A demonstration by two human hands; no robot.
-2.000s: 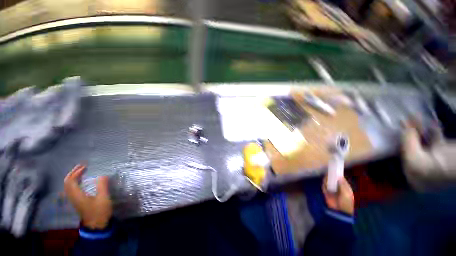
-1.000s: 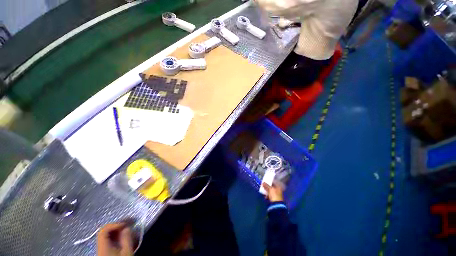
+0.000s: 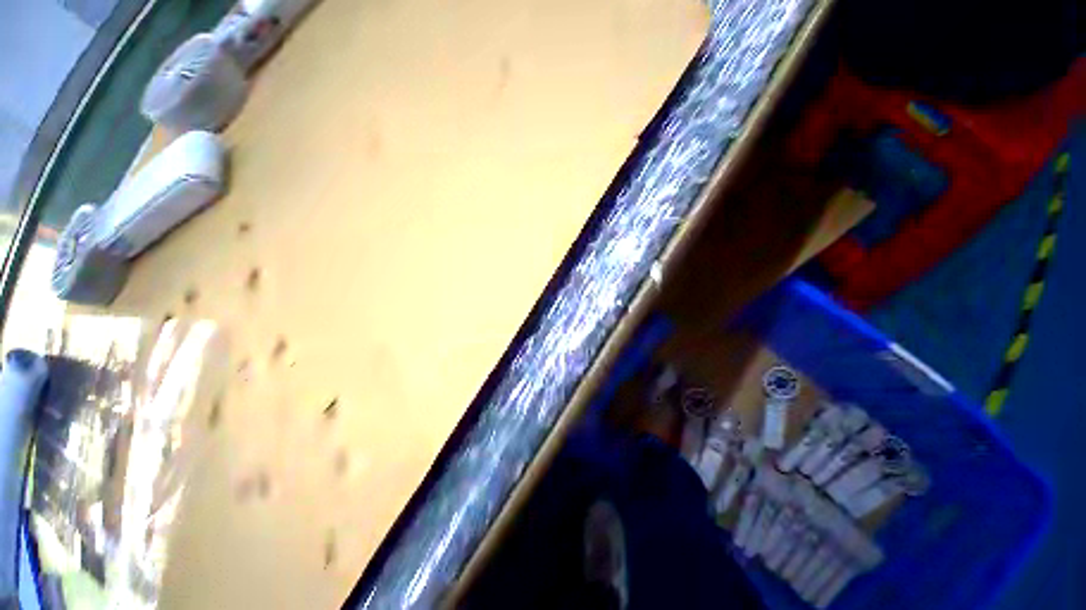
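Neither of my hands is in the picture. A white handheld fan (image 3: 149, 203) lies on the tan cardboard sheet (image 3: 453, 155) at the left, its handle pointing up and right. Another white fan (image 3: 197, 83) lies beyond it near the belt, partly cut off by the top edge. Below the bench edge, a blue plastic crate (image 3: 1012, 477) holds several white fans (image 3: 822, 477), with some round slotted heads showing.
The silvery bubble-textured bench edge (image 3: 607, 274) runs diagonally. A red object (image 3: 988, 215) stands on the blue floor beyond the crate, near yellow-black floor tape (image 3: 1034, 298). A dark sheet with glare (image 3: 72, 405) lies at the left.
The view has moved closer to the cardboard and crate. Both hands have left the picture. The fan my right hand held over the crate is no longer in a hand in view.
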